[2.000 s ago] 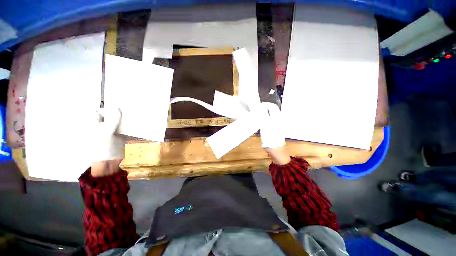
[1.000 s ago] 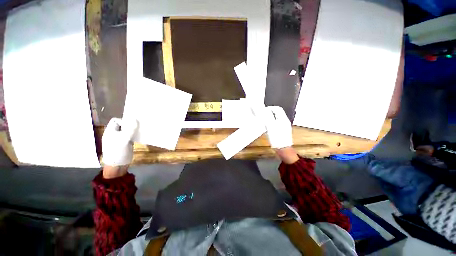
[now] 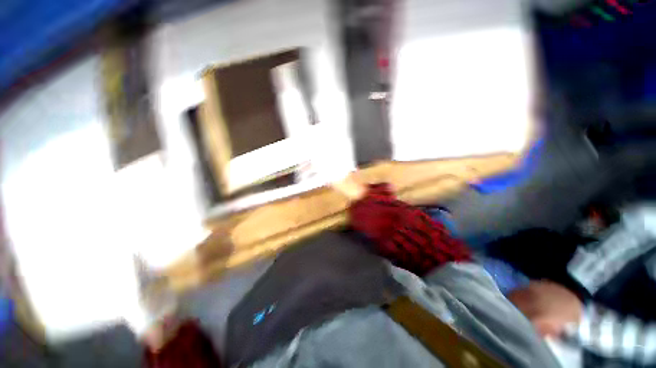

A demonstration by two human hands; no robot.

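Observation:
The view is strongly blurred. My left hand [image 3: 155, 298], in a white glove, is at the lower left and grips the lower edge of a white rectangular blank [image 3: 162, 208]. My right hand [image 3: 327, 169], also gloved, is at the front of the skeleton sheet [image 3: 252, 27] with white strips [image 3: 262, 158] in it; its fingers blend into the white. The strips lie across the opening of the wooden die frame [image 3: 216, 133], over a dark brown surface [image 3: 248, 100].
Large white sheets lie at the left [image 3: 61, 215] and right [image 3: 460, 93]. The wooden bench rail [image 3: 288, 215] runs along the front. A blue tub [image 3: 511, 172] shows at the right end. Another person's arm [image 3: 550, 305] is at the lower right.
The view has tilted and blurred. My left hand has moved lower with the blank. My right hand and its strips are now over the die's front part. The other person is nearer.

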